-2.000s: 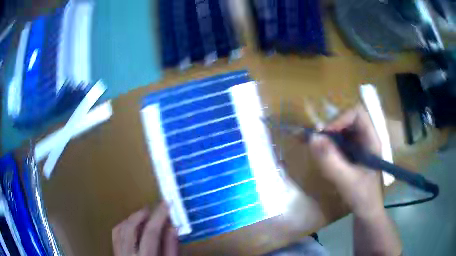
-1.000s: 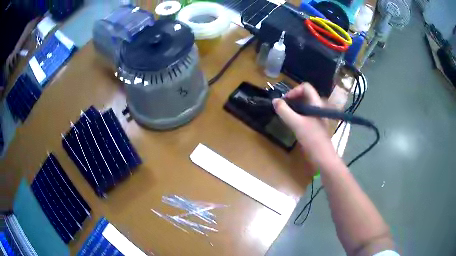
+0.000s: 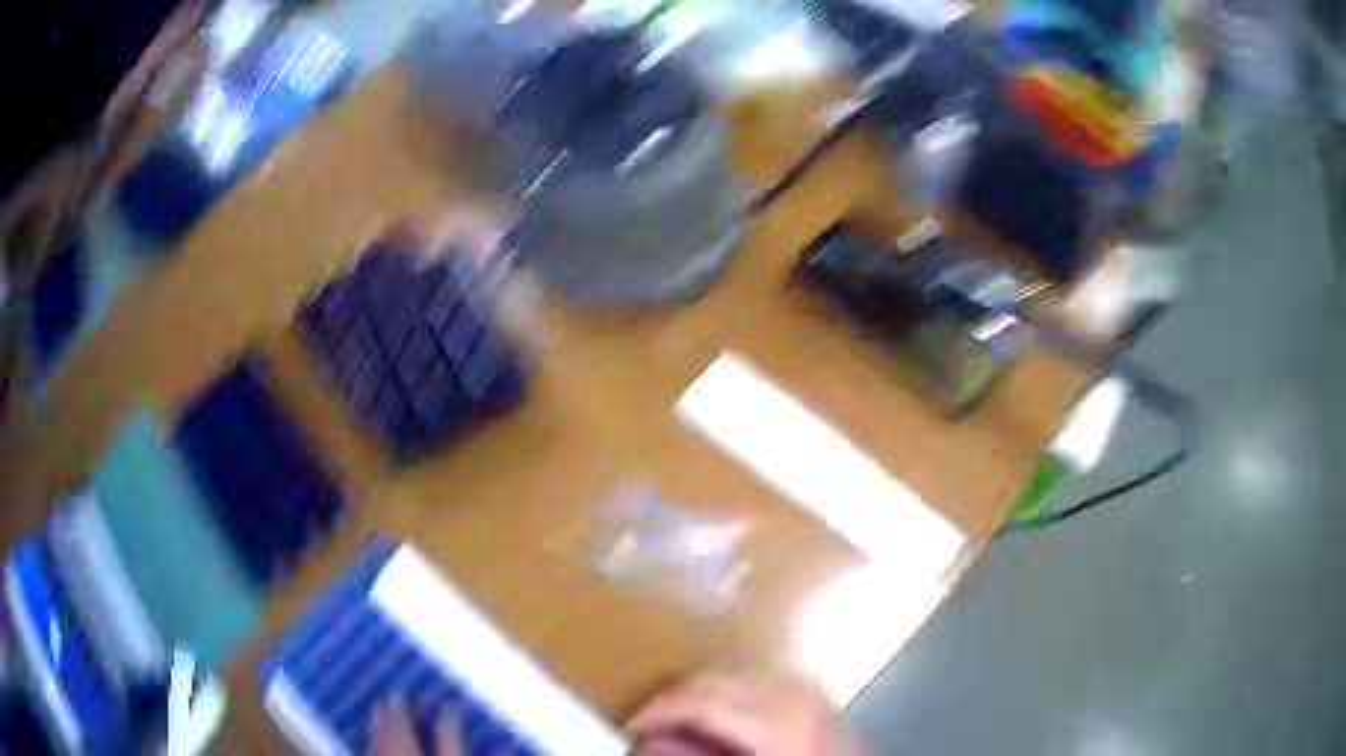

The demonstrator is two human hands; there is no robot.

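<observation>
The picture is blurred. A blue solar panel (image 3: 347,672) with pale lines lies at the bottom left, cut off by the edge, with a white strip (image 3: 473,650) along its right side. Fingertips of my left hand (image 3: 418,730) rest spread on the panel; the rest of that hand is out of the picture. My right hand (image 3: 746,719) is at the bottom edge, right of the white strip's lower end, mostly cut off. I cannot tell whether it holds anything. No soldering iron shows clearly in it.
Loose ribbon pieces (image 3: 672,550) and a separate white strip (image 3: 827,461) lie right of the panel. Dark cell stacks (image 3: 413,355) lie beyond it, with a blurred pale patch, possibly a hand, beside one. A grey round machine (image 3: 627,222) and black iron rest (image 3: 901,303) stand farther back.
My right hand has left the iron rest and is now low by the panel, without the iron clearly in it. My left fingers have come into view. The camera view has shifted.
</observation>
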